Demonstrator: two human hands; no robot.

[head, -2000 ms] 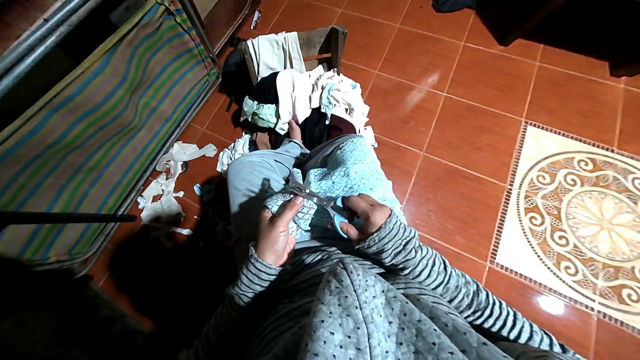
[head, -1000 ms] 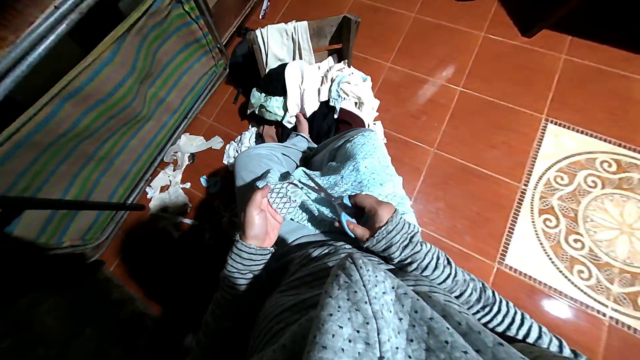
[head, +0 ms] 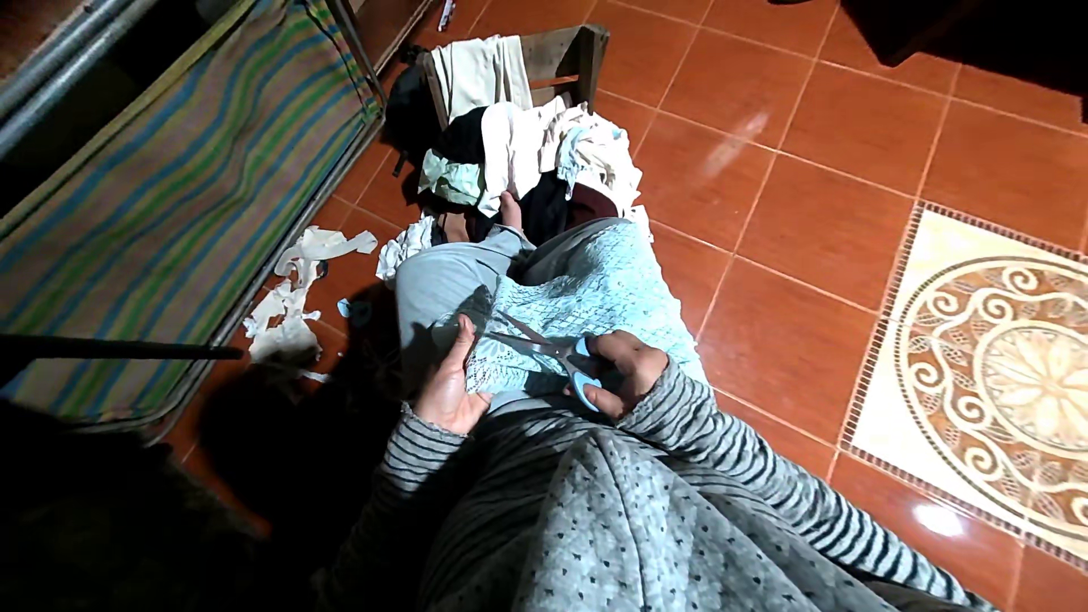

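A pale blue lace-like patterned fabric (head: 586, 289) lies over my lap. My right hand (head: 629, 371) holds a pair of scissors (head: 557, 350) by their light blue handles, with the blades parted and pointing left over the fabric. At the fabric's left edge, my left hand (head: 452, 382) pinches a thin piece of it between thumb and fingers, close to the blade tips. The fingers of that hand are partly hidden behind the cloth.
Beyond my knees, a pile of cloths (head: 586, 149) lies against a wooden crate or frame (head: 591, 64). White scraps (head: 285, 319) are on the tiled floor at left, beside a striped fabric cot (head: 170, 204). A patterned tile inlay (head: 1011, 374) is at right.
My left hand was more open, palm up, one second ago; now its thumb is raised against the fabric. The scissors stay in my right hand, their blades now spread apart.
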